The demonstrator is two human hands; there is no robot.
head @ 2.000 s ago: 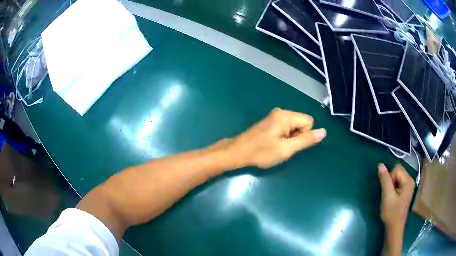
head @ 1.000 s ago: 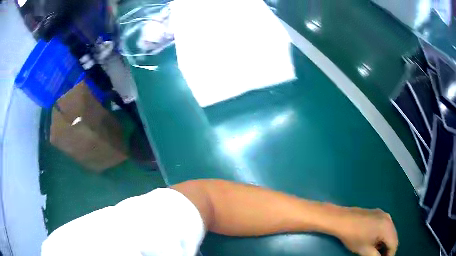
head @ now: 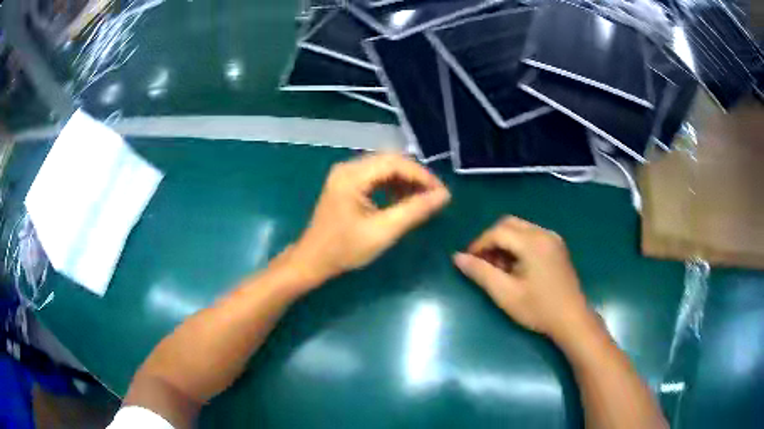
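My left hand (head: 360,209) is over the middle of the green table, fingers curled with a gap between thumb and fingertips, holding nothing. My right hand (head: 532,272) is to its right and nearer me, fingers loosely curled, thumb apart, also empty. Solar panels (head: 494,63), black with white edges, lie heaped and overlapping at the far side, beyond both hands. A flat white foam pile (head: 92,201) lies at the left of the table, away from the hands.
A brown cardboard piece (head: 708,188) lies at the right, with clear tape (head: 689,306) hanging off its near edge. White cords (head: 32,255) are bundled beside the foam at the left. A pale grey strip (head: 251,129) crosses the green table (head: 335,360).
The view swung left to the foam, then back right to the panels. Both hands are now in view and closer together than two seconds ago. The right hand was out of view one second ago.
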